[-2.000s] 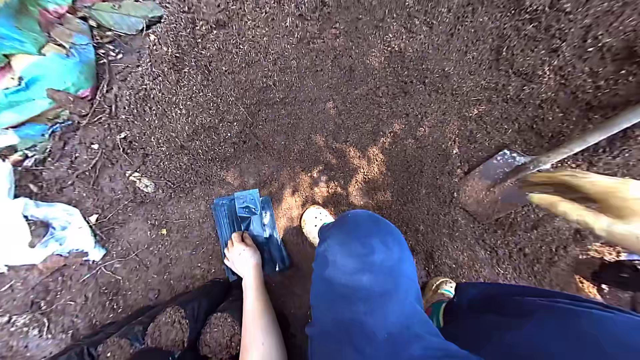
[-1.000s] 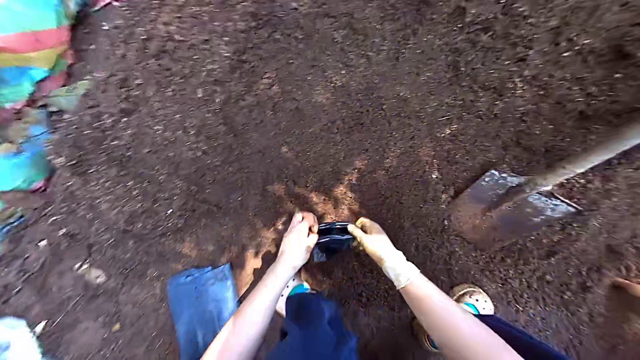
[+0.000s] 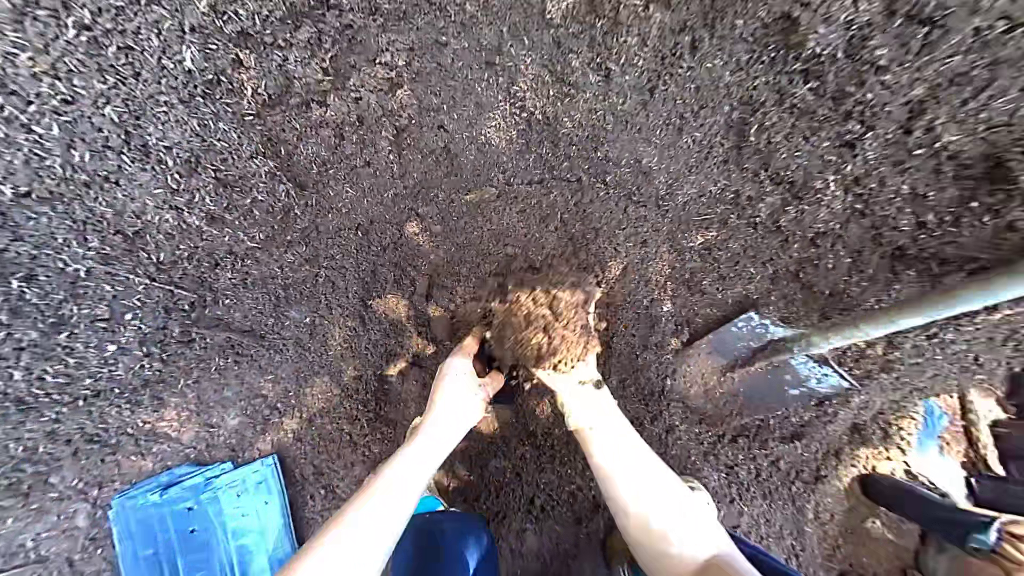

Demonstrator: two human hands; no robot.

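Near the middle of the head view, my left hand (image 3: 464, 388) holds a black plastic bag (image 3: 482, 358), mostly hidden by the fingers and soil. Right beside it, my gloved right hand (image 3: 578, 388) is full of loose brown soil (image 3: 546, 324), heaped over the palm and fingers at the bag. The soil is blurred, so whether some is falling in cannot be told. At the lower left a stack of flat plastic bags (image 3: 204, 516), shining blue in the light, lies on the ground.
A shovel's metal blade (image 3: 764, 364) rests on the soil to the right, its handle (image 3: 920, 308) running to the right edge. Another person's dark shoe (image 3: 920, 506) shows at the lower right. Loose soil mixed with husks (image 3: 512, 160) spreads ahead.
One second ago both hands held the black bag by its rim; now the right hand has let go of it and carries soil beside it. Earlier, the left hand was on the bag stack.
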